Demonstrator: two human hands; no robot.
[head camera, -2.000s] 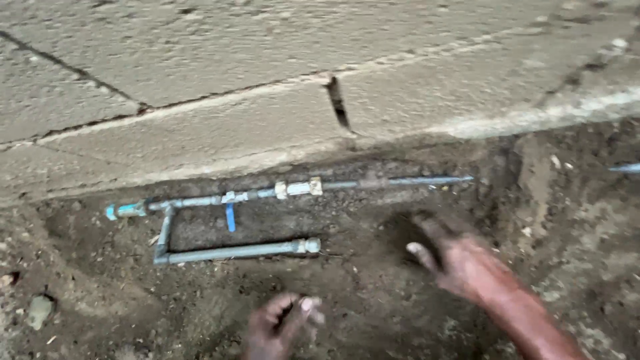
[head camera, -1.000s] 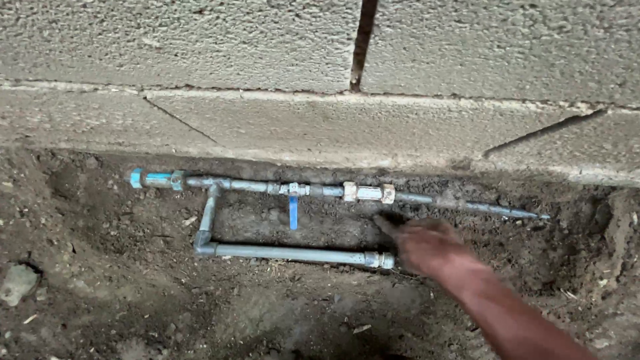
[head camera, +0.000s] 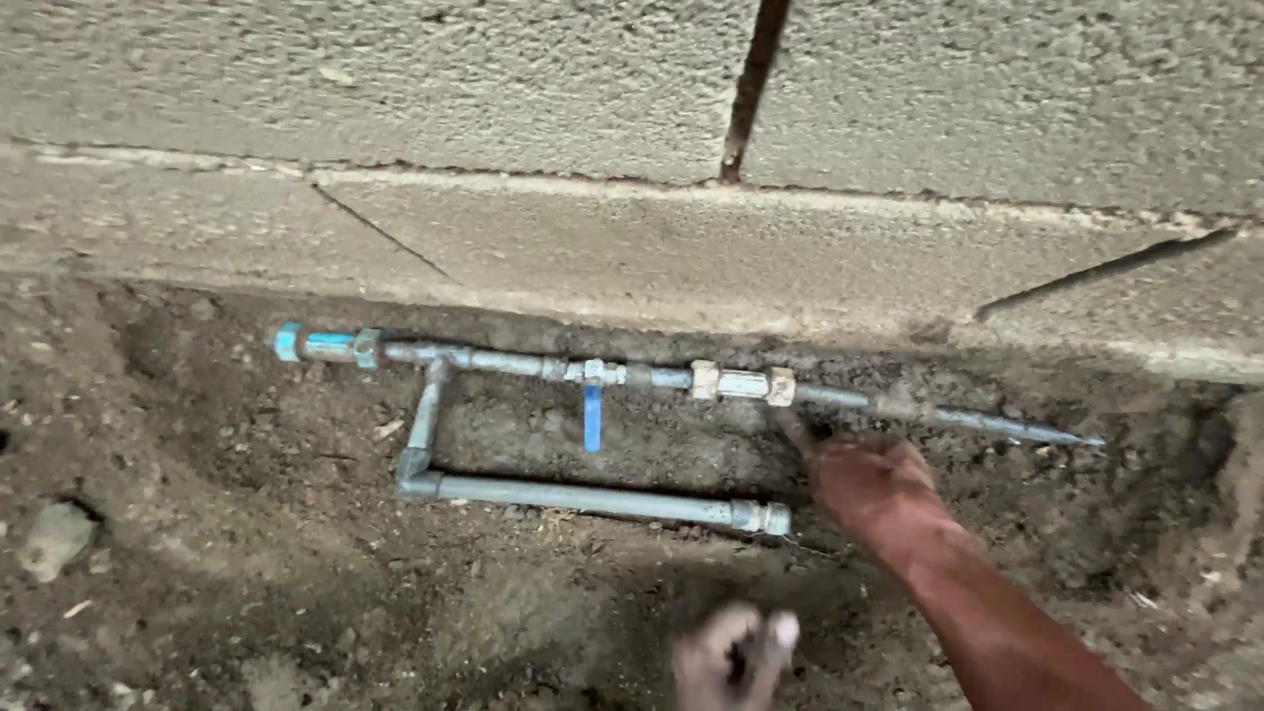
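A gray plastic pipe run (head camera: 509, 362) lies in the dirt along the wall, with a blue-handled ball valve (head camera: 592, 415) at its middle. To the right of the valve sits a white coupling (head camera: 743, 383); a blue-and-gray coupling (head camera: 331, 343) is at the left end. A tee and elbow (head camera: 419, 474) lead to a lower parallel pipe (head camera: 592, 497) with a fitting at its end. My right hand (head camera: 874, 484) holds nothing, one finger extended just below the white coupling. At the bottom, my left hand (head camera: 731, 657) is blurred, apart from the pipes, fingers curled; its grip is unclear.
A rough concrete block wall (head camera: 494, 89) with dark joints rises behind the pipes, above a concrete footing (head camera: 632, 247). Uneven dug soil surrounds the pipework, and a stone (head camera: 57, 541) lies at the left.
Since one second ago my left hand has come into view at the bottom. My right hand stays near the white coupling, having moved there from farther right along the pipe two seconds ago.
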